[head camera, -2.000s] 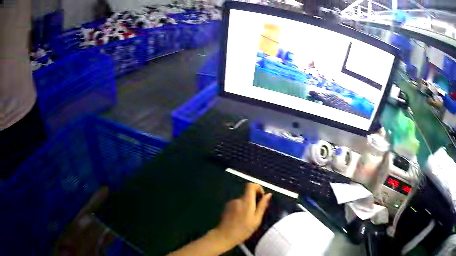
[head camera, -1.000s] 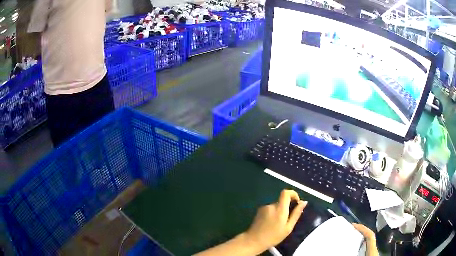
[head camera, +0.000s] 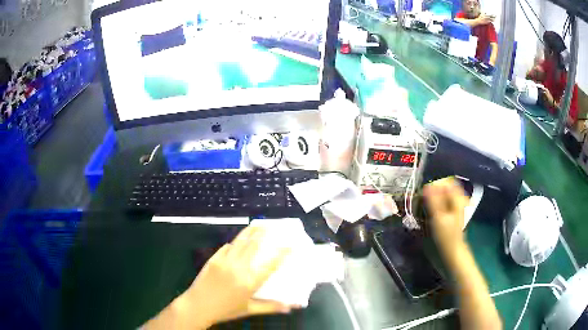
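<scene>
A white security camera (head camera: 293, 261), blurred, is in front of the keyboard. My left hand (head camera: 235, 274) lies over its left side and grips it; its black ball head cannot be made out. My right hand (head camera: 448, 209) is blurred, with fingers bent, at the front of a black box-shaped device (head camera: 493, 177). A white strip (head camera: 476, 206) hangs from the device beside my right hand. Whether my right hand holds anything is unclear.
A monitor (head camera: 216, 126) stands behind a keyboard (head camera: 213, 191). Crumpled paper (head camera: 345, 203), a mouse (head camera: 354, 240), a smartphone (head camera: 407, 263) and a power supply (head camera: 390, 156) are between my hands. Another white camera (head camera: 532, 231) and cables lie right. Two people sit beyond.
The view has turned right. My right hand has left the camera's side and is at the black device. My left hand has shifted from the ball head side onto the white housing.
</scene>
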